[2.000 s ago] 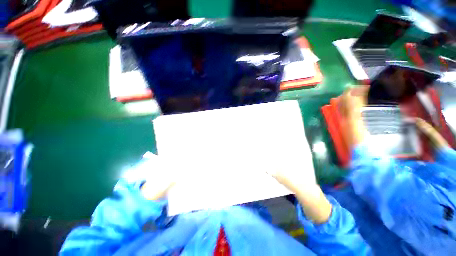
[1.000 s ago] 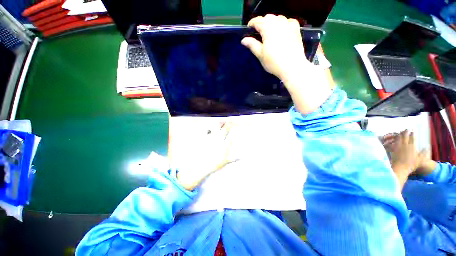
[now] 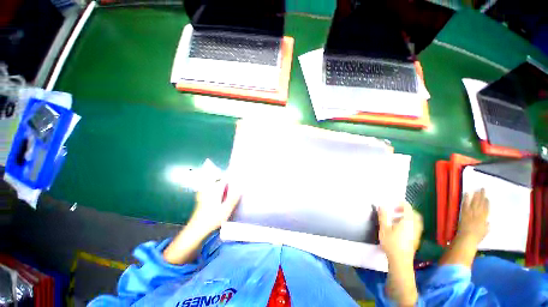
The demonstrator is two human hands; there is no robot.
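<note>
A closed silver-grey laptop [image 3: 300,201] lies in front of me, slightly tilted in the view. White protective sheet [image 3: 312,244] shows beneath it at the front and right edges. My left hand [image 3: 217,201] is at the laptop's left edge, its fingers on or around the edge. My right hand [image 3: 399,231] grips the right edge near the front corner. Glare washes out much of the laptop's upper left part.
Two open laptops [image 3: 234,57] [image 3: 372,81] stand across the bench on red foam pads. A blue tray [image 3: 39,144] with small items is at the left. At the right, another worker's hand [image 3: 474,219] rests on a white sheet beside red foam pads [image 3: 447,198].
The laptop, open a second ago, is now closed. My right hand has moved from the screen's top edge down to the right edge. The view has shifted, showing more of the far laptops.
</note>
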